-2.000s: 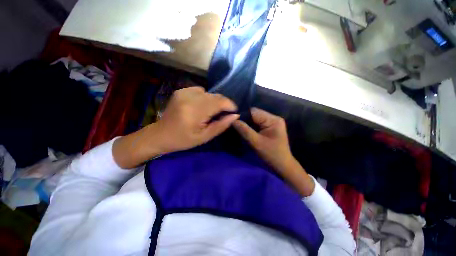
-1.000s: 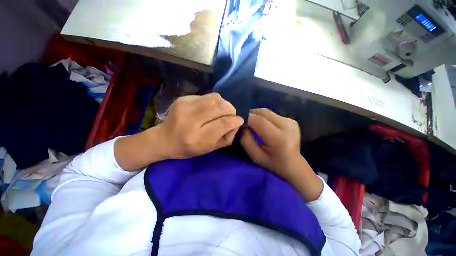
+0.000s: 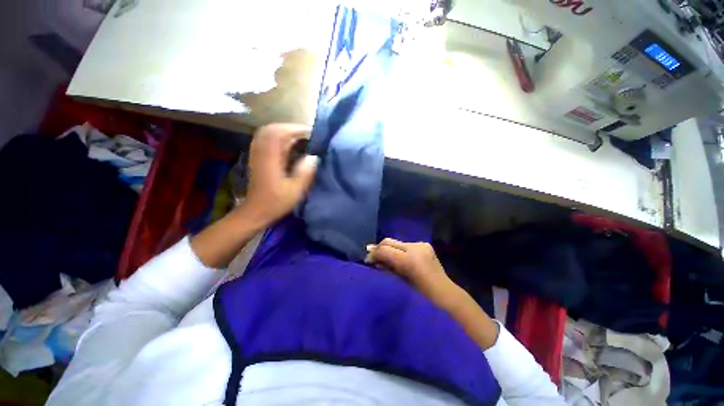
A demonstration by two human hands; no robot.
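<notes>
A dark navy garment piece point(image 3: 345, 170), blue-grey under the lamp, runs from the needle area at the top down over the table edge to my lap. My left hand point(image 3: 279, 170), slightly blurred, pinches its left edge at the table's front edge. My right hand point(image 3: 405, 260) pinches its lower right corner near the purple apron; its fingertips are partly hidden. The white sewing machine point(image 3: 627, 71) stands at the upper right with a lit blue display. The presser foot area point(image 3: 437, 9) is in glare at the top edge.
The white table point(image 3: 182, 55) has a worn brown patch. A red-handled tool point(image 3: 521, 67) lies under the machine arm. Dark cloth point(image 3: 63, 206) and pale scraps point(image 3: 55, 317) are heaped at left. Cream pieces point(image 3: 619, 357) lie in a red bin point(image 3: 540, 321) at lower right.
My hands have moved apart: the left up and left along the cloth's edge, the right down. The cloth between them is now spread wider and flatter. The view has shifted slightly.
</notes>
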